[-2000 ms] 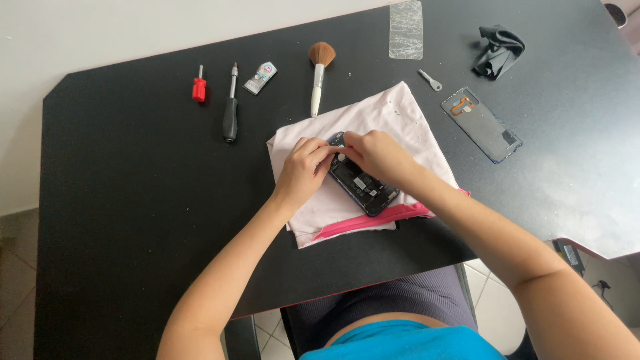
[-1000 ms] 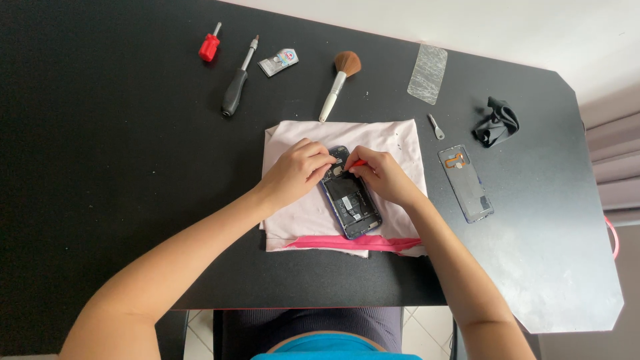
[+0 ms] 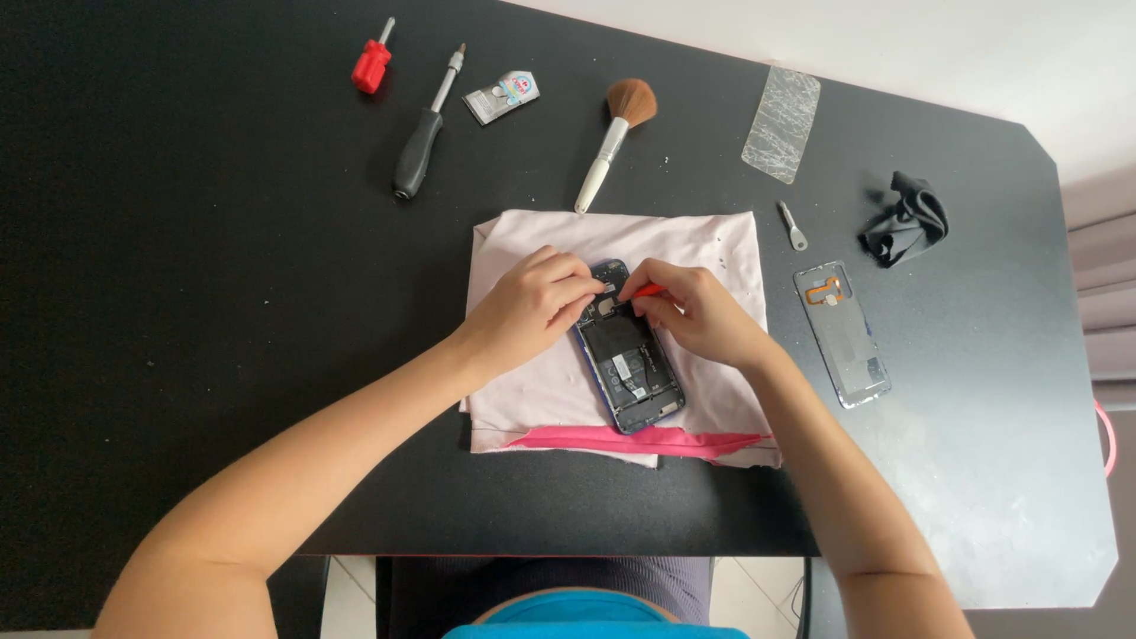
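Observation:
An opened smartphone [image 3: 632, 355] lies tilted on a folded pale pink cloth [image 3: 532, 404], its battery and inner parts showing. My left hand [image 3: 537, 306] rests at the phone's upper left edge, fingertips pinched together over its top part; whether they hold something small cannot be seen. Between the fingers of my right hand [image 3: 697, 311] is a small red tool [image 3: 650, 290], with its tip hidden near the phone's upper right side. The detached back cover [image 3: 841, 335], with an orange flex cable on it, lies right of the cloth.
Beyond the cloth lie a red screwdriver [image 3: 371, 67], a black-handled screwdriver [image 3: 419, 151], a small packet [image 3: 501, 98], a makeup brush [image 3: 606, 160] and a cracked clear sheet [image 3: 781, 124]. To the right are a small metal key-like tool [image 3: 794, 232] and a crumpled black cloth [image 3: 910, 222].
The view has turned and shifted. Both hands stay at the phone's upper part; the red tool in my right hand, not visible two seconds ago, shows in the later frames.

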